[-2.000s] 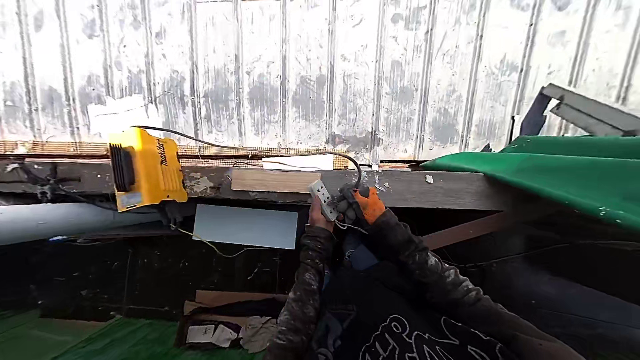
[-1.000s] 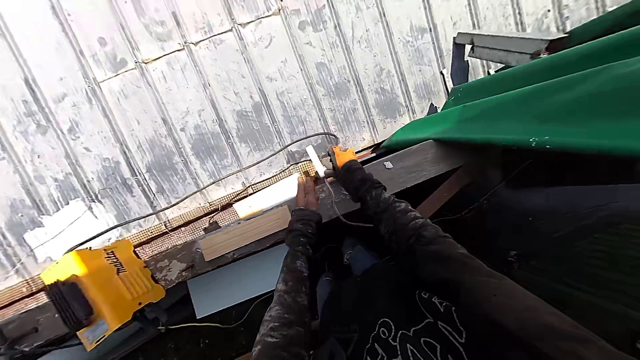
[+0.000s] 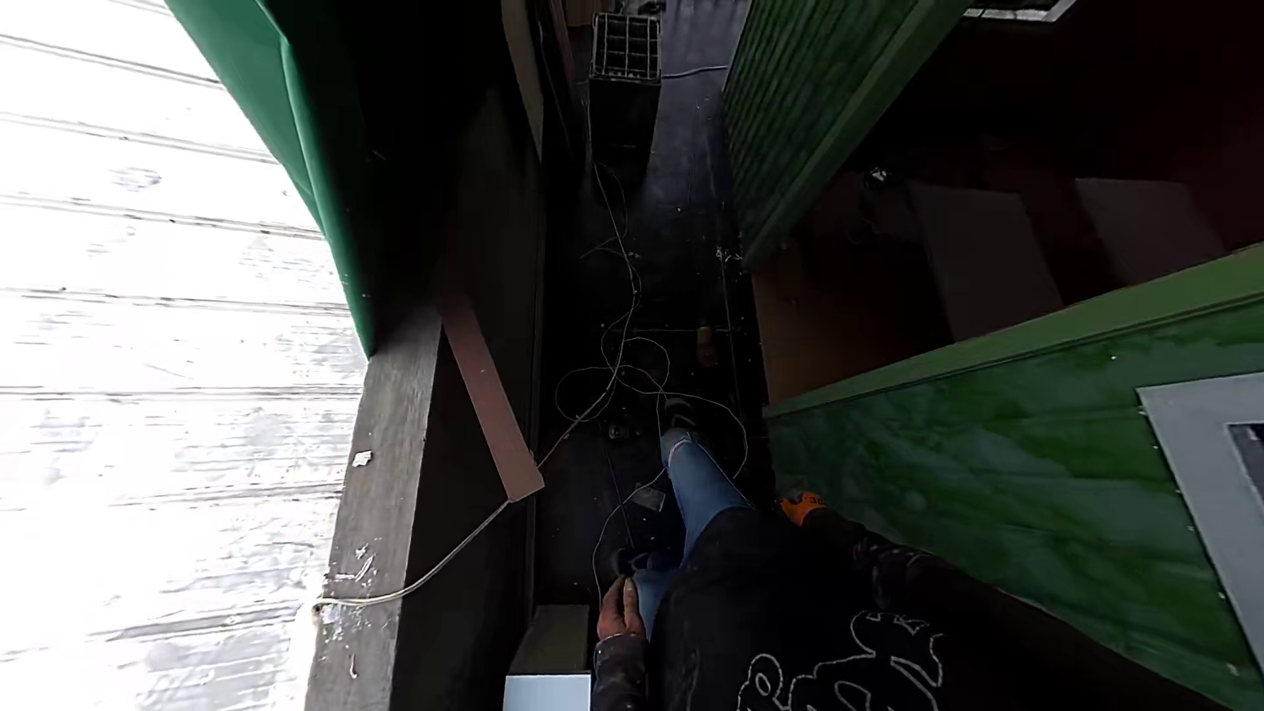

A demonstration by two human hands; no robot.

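Observation:
My bare left hand (image 3: 620, 609) hangs low by my left leg, next to the jeans, its fingers fairly straight; no object shows in it. On the right, my right hand (image 3: 802, 507) wears an orange and dark work glove and is beside the green wall, mostly hidden by the sleeve, so its grip is not visible. A pale cable (image 3: 434, 573) runs from the wooden beam (image 3: 390, 444) down past a reddish-brown board (image 3: 489, 400). Thin wire (image 3: 632, 370) lies in loose loops on the dark floor around my foot.
Corrugated metal sheeting (image 3: 168, 395) and a green tarp (image 3: 296, 148) are at left. A dark crate with a grid top (image 3: 627, 47) stands up the narrow passage. The green wall (image 3: 987, 444) borders the right, with an opening beyond it. A pale panel (image 3: 548, 691) is at the bottom.
The view has swung far right and down the passage. My hands have left the beam, where they held a white power strip two seconds ago; both are now lower, apart, near my body.

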